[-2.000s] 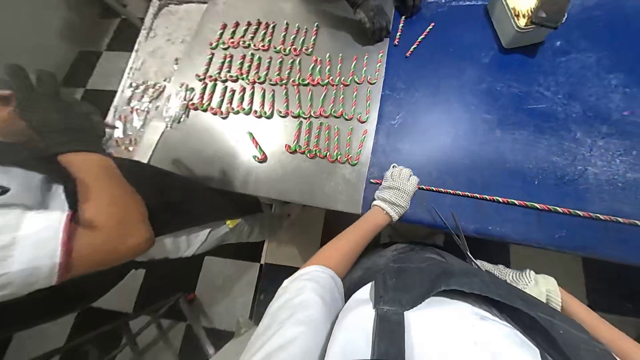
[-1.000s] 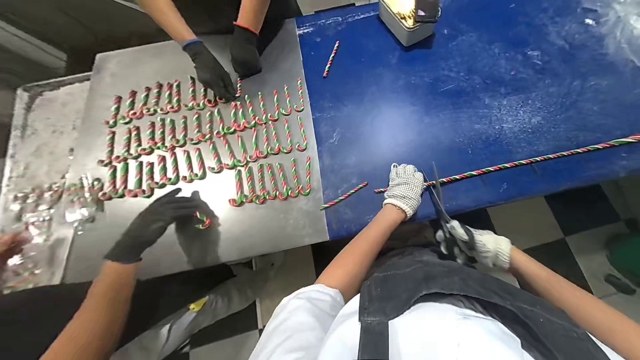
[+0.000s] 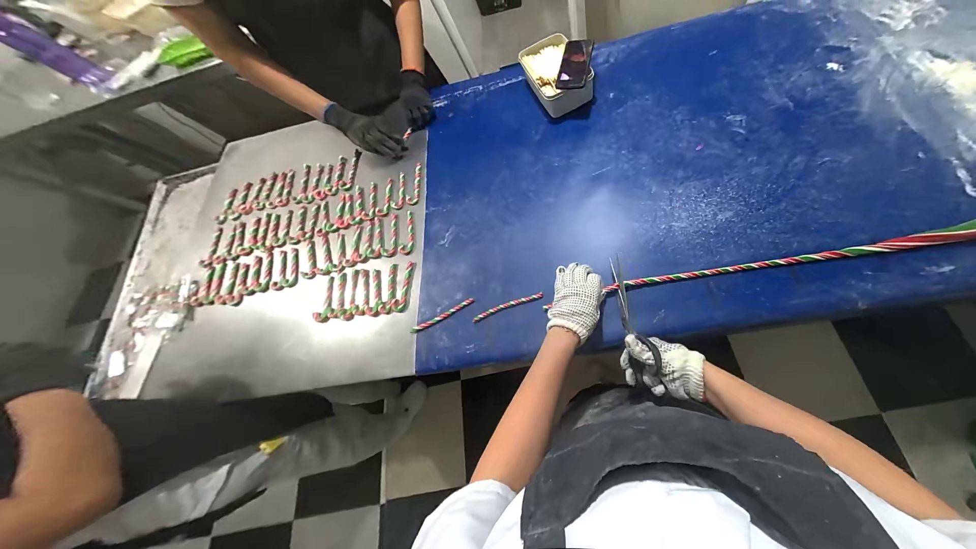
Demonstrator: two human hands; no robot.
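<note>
My left hand (image 3: pixel 576 303), in a white dotted glove, lies over the end of a long rope of red, green and white striped candy (image 3: pixel 724 270) on the blue table. A short bit of the rope pokes out left of the glove. My right hand (image 3: pixel 665 368), gloved alike, holds black-handled scissors (image 3: pixel 624 301), whose parted blades straddle the rope just right of my left hand. Two cut candy sticks, one nearer (image 3: pixel 508 306) and one farther left (image 3: pixel 443 315), rest on the blue surface. Towards the right edge the rope thickens.
Rows of candy canes (image 3: pixel 366 293) cover a metal sheet (image 3: pixel 282 351) at left. Across the table, a co-worker's black-gloved hands (image 3: pixel 389 126) hold a striped stick. A phone (image 3: pixel 574 64) leans on a pale container (image 3: pixel 568 103). Another person's arm (image 3: pixel 65 450) is at lower left.
A second cut stick now lies on the blue table beside my left hand. The other worker's black-gloved hand at the near side of the metal sheet has withdrawn. The view has shifted.
</note>
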